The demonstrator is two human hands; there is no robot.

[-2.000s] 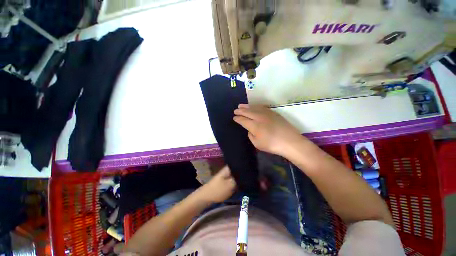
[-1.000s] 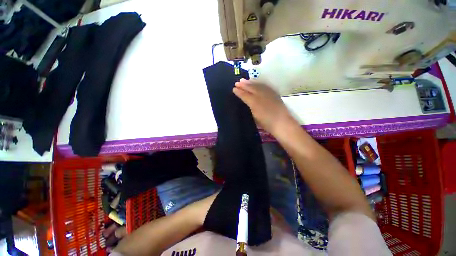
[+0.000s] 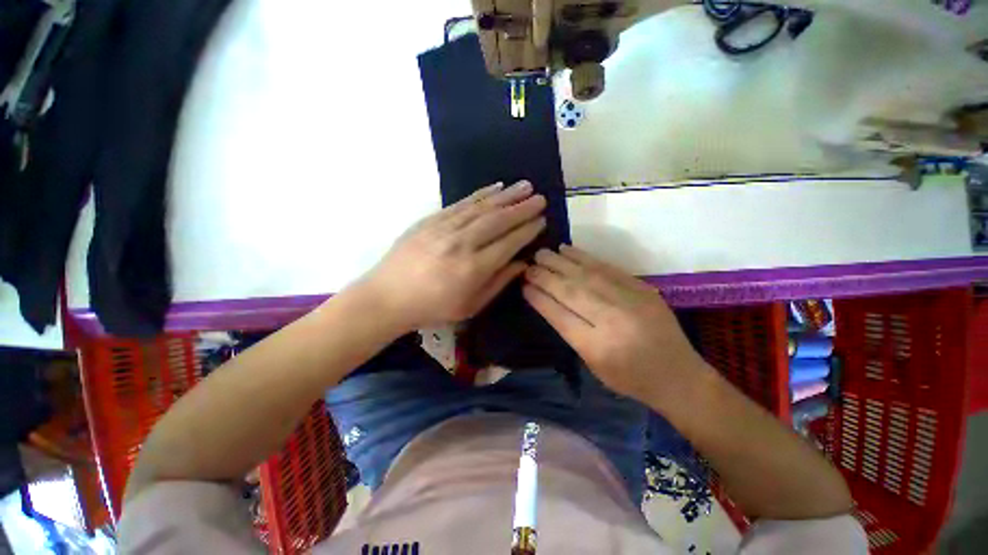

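A long black fabric piece [image 3: 493, 141] lies on the white table, its far part under the presser foot [image 3: 518, 98] and its near end bunched over the table's front edge. My left hand [image 3: 460, 255] lies across the fabric, fingers close together, fingertips near its right edge. My right hand [image 3: 607, 309] has its fingertips on the fabric's right edge, just nearer than the left fingers. Both hands hold the fabric; both thumbs are mostly hidden. The needle cannot be made out.
The cream machine head [image 3: 574, 27] stands above the foot. Black-handled scissors [image 3: 748, 27] lie on the bed at the right. More black pieces [image 3: 135, 163] lie at the left. Red crates [image 3: 905, 401] stand below both sides. A white stick [image 3: 525, 488] is before my chest.
My left hand has come up from the lap onto the fabric. My right hand has moved nearer, away from the foot. The near fabric end has left my chest. The view has shifted closer.
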